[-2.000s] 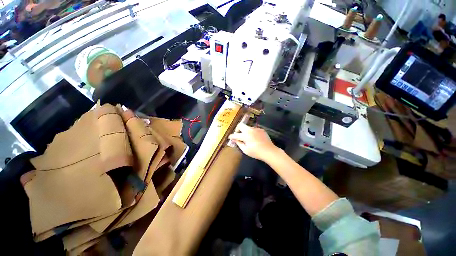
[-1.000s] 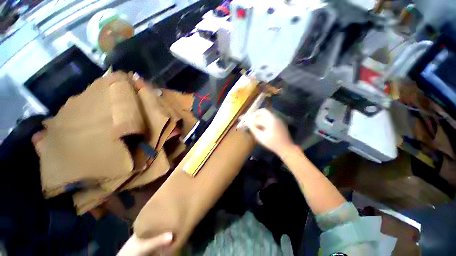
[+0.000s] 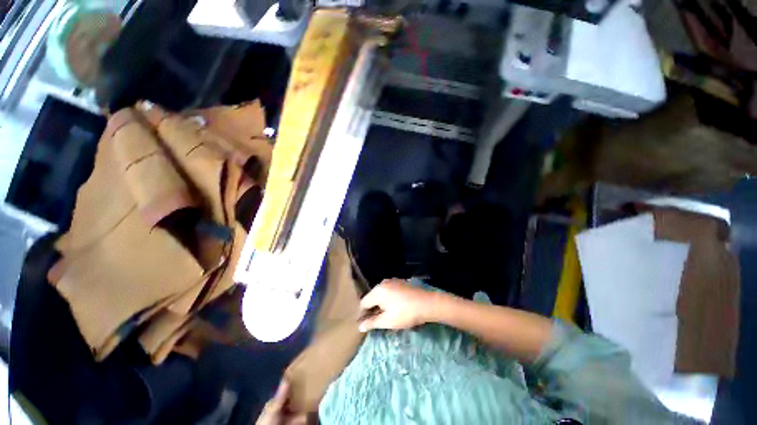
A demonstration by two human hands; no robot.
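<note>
The brown garment panel [image 3: 325, 347] is off the machine arm and hangs in front of my body, below the arm's rounded end. My right hand [image 3: 398, 305] is closed at the panel's upper right edge, with a small dark item showing at the fingers. My left hand [image 3: 277, 407] is at the panel's lower left edge, partly cut off by the bottom of the picture and blurred. The white machine arm [image 3: 282, 309] is bare at its rounded end. The yellow guide strip [image 3: 300, 116] lies along its left side.
A loose bundle of brown panels [image 3: 124, 241] lies at left on a dark support. A round fan-like item [image 3: 90, 46] is at the upper left. White machine housing [image 3: 614, 62] is at the upper right. White sheets [image 3: 635, 290] and brown pieces [image 3: 707, 290] lie at lower right.
The panel has come off the arm toward my body, baring the white arm. My right hand has moved from beside the yellow strip down to my front. The view has tilted downward.
</note>
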